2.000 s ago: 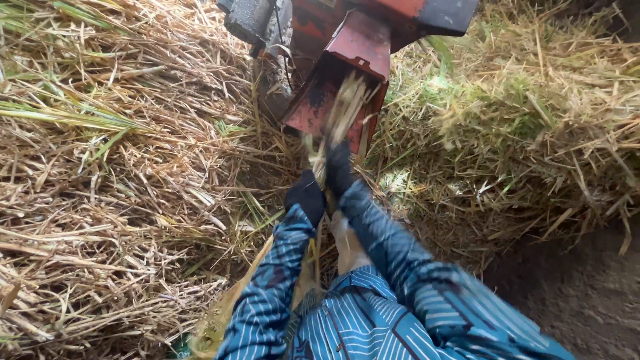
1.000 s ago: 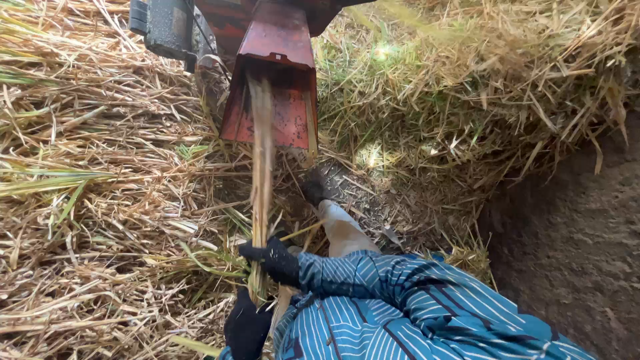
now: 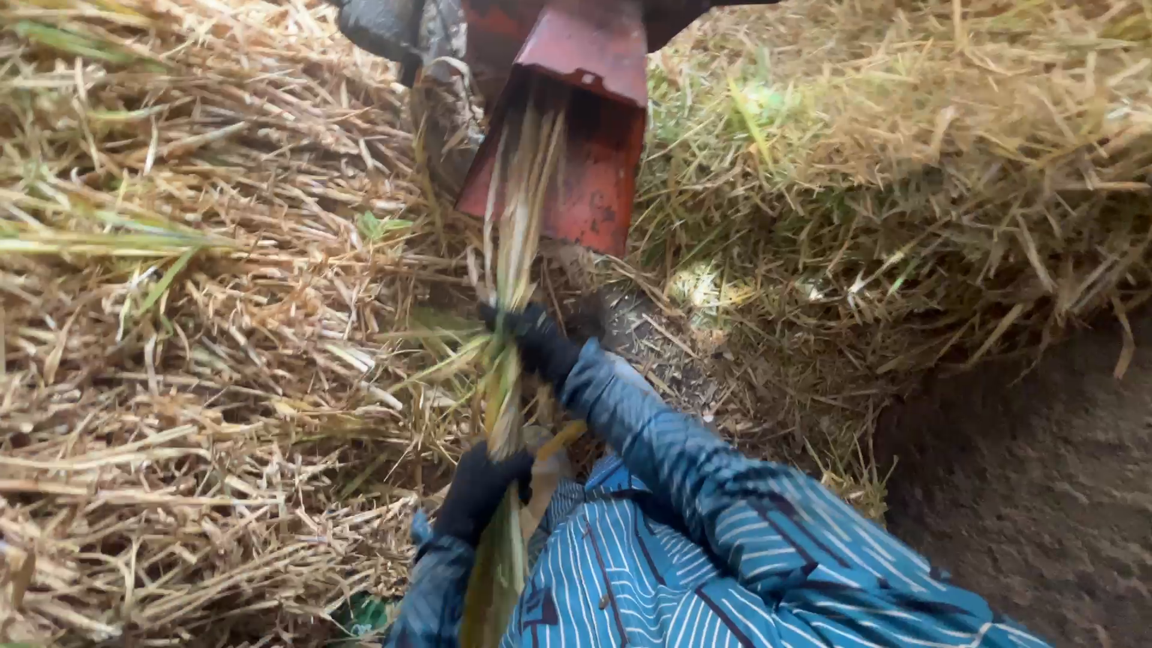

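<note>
A bundle of dry stalks (image 3: 506, 409) runs from low in the view up into the mouth of a red metal feed chute (image 3: 589, 193) on a machine. My right hand (image 3: 533, 337), in a black glove, is closed around the bundle a little below the chute. Lower down and to the left, my left hand (image 3: 486, 481), also in a dark glove, grips the same bundle. The stalks' far ends are hidden inside the chute, and the near ends run past my left hand beside my blue patterned clothing.
Cut stalks and straw (image 3: 198, 360) cover the ground at left. A heap of chopped plant matter (image 3: 900, 180) rises at right, above bare brown soil (image 3: 1035, 477). A dark machine part (image 3: 382, 27) stands left of the chute.
Since a second ago, my right hand has moved up the view, nearer the chute. Leafy, greenish stalks now show at my hands, where a plainer bundle was before.
</note>
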